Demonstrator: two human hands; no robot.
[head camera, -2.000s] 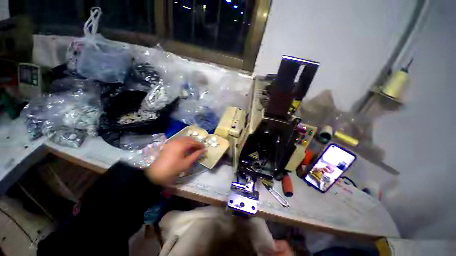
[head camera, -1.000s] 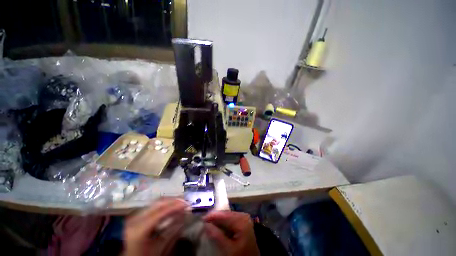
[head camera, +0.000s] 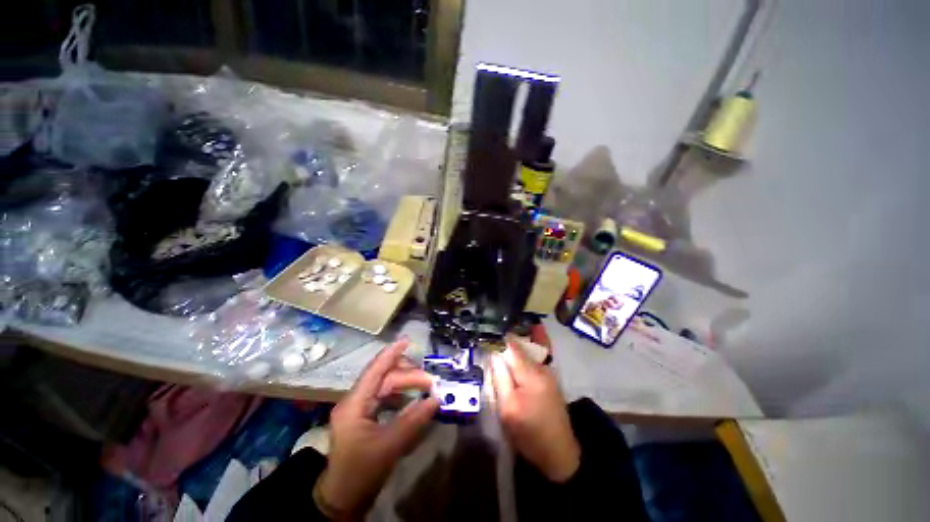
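The black head of the button-sewing machine (head camera: 484, 267) stands in front of me. The shiny work plate (head camera: 457, 396) shows bare under the small button clamp (head camera: 449, 362). My left hand (head camera: 372, 428) is at the plate's left side, fingers bent and thumb and fingertips close to the clamp; whether it holds a button is too small to tell. My right hand (head camera: 538, 416) is right of the plate, fingers closed on the edge of the pale garment piece (head camera: 503, 464), which hangs below the table edge between my forearms.
A beige two-compartment tray (head camera: 352, 306) with white buttons lies left of the machine. Plastic bags (head camera: 337, 173) and an open black bag (head camera: 148, 245) heap further left. A lit smartphone (head camera: 616, 299), a control panel (head camera: 557, 239) and a black bottle (head camera: 537, 171) are at right. Another tabletop (head camera: 846, 464) is lower right.
My left hand went from the tray to the cloth in front of the machine, then up to the plate's left side. My right hand rose to the plate's right side. The view shifted.
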